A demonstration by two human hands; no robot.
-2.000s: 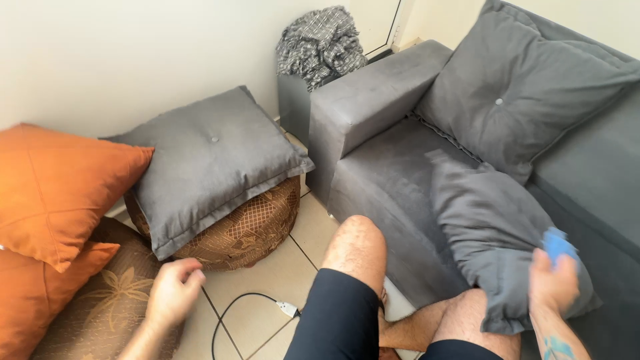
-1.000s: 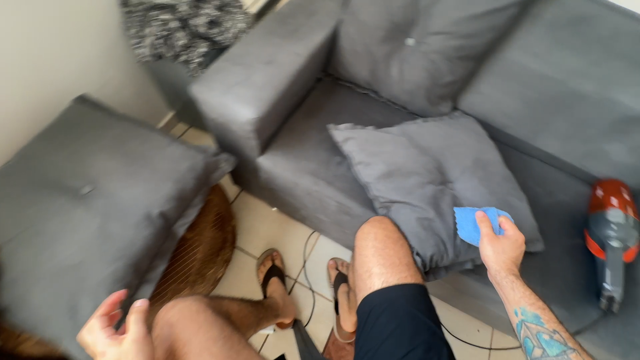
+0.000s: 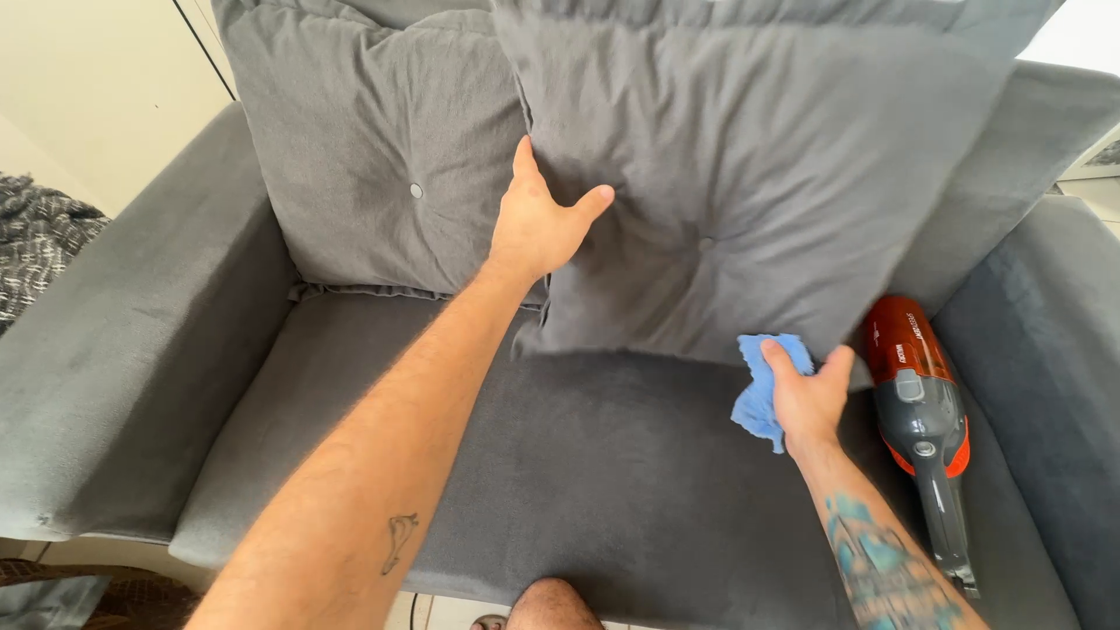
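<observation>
A large grey tufted cushion (image 3: 752, 157) stands against the backrest of the grey sofa, over its right part. My left hand (image 3: 551, 214) is spread at that cushion's left edge, its fingertips partly hidden; whether it grips the fabric I cannot tell. My right hand (image 3: 809, 385) holds a blue cloth (image 3: 770, 394) at the cushion's lower right corner. A second grey cushion (image 3: 376, 157) with a button leans on the backrest at the left. The sofa seat (image 3: 595, 472) lies below both hands.
A red and grey handheld vacuum cleaner (image 3: 927, 429) lies on the seat by the right armrest (image 3: 1041, 350). The left armrest (image 3: 149, 350) bounds the other side. A patterned grey blanket (image 3: 39, 236) is at the far left. My knee (image 3: 556, 605) is at the seat's front edge.
The grey cushion that lay flat on the seat now stands against the backrest. Both hands have moved to it, the blue cloth still in my right hand. The view has swung right.
</observation>
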